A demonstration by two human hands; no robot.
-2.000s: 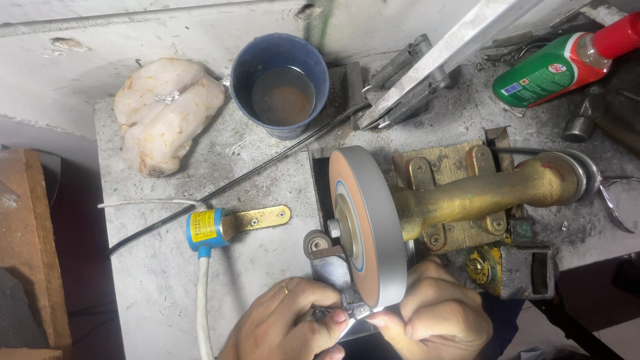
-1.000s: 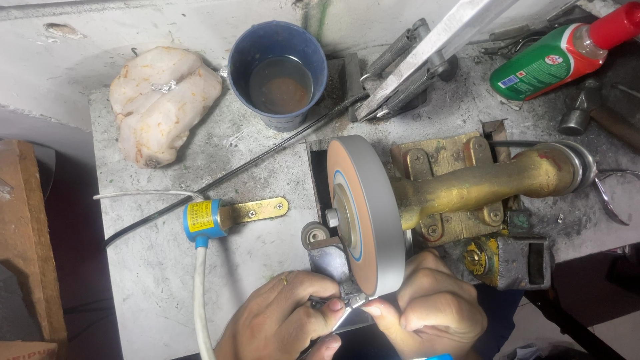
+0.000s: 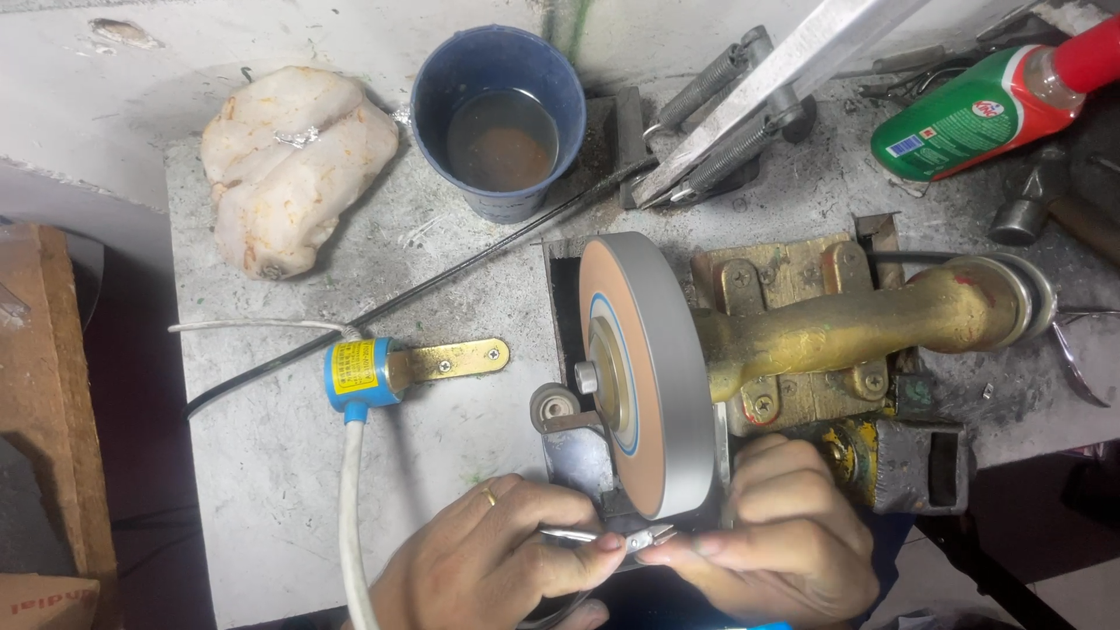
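Just below the rim of a grinding wheel [image 3: 687,385] my left hand [image 3: 503,556] grips a small metal hand tool [image 3: 639,538], which looks like nippers or small pliers. Its pivot and pointed jaws show past the thumb; its handles are partly hidden in the palm. The fingertips of my right hand [image 3: 783,538] touch the jaw end from the right. A small gap shows between the tool and the wheel. The wheel sits on a brass-coloured spindle housing [image 3: 814,328], and a small roller on a bracket [image 3: 556,405] stands at its left.
A blue cup of murky liquid [image 3: 499,188], a whitish lump [image 3: 297,166] and a spring-loaded metal arm [image 3: 770,96] line the back. A green bottle [image 3: 954,122] and a hammer [image 3: 1019,219] lie at the right. A blue cylindrical device [image 3: 363,374] with a white cable stands left of the wheel.
The tool was up against the wheel's lower edge; now it is held slightly below it, with its jaws showing more plainly. My right hand's fingers have shifted to the jaw tips.
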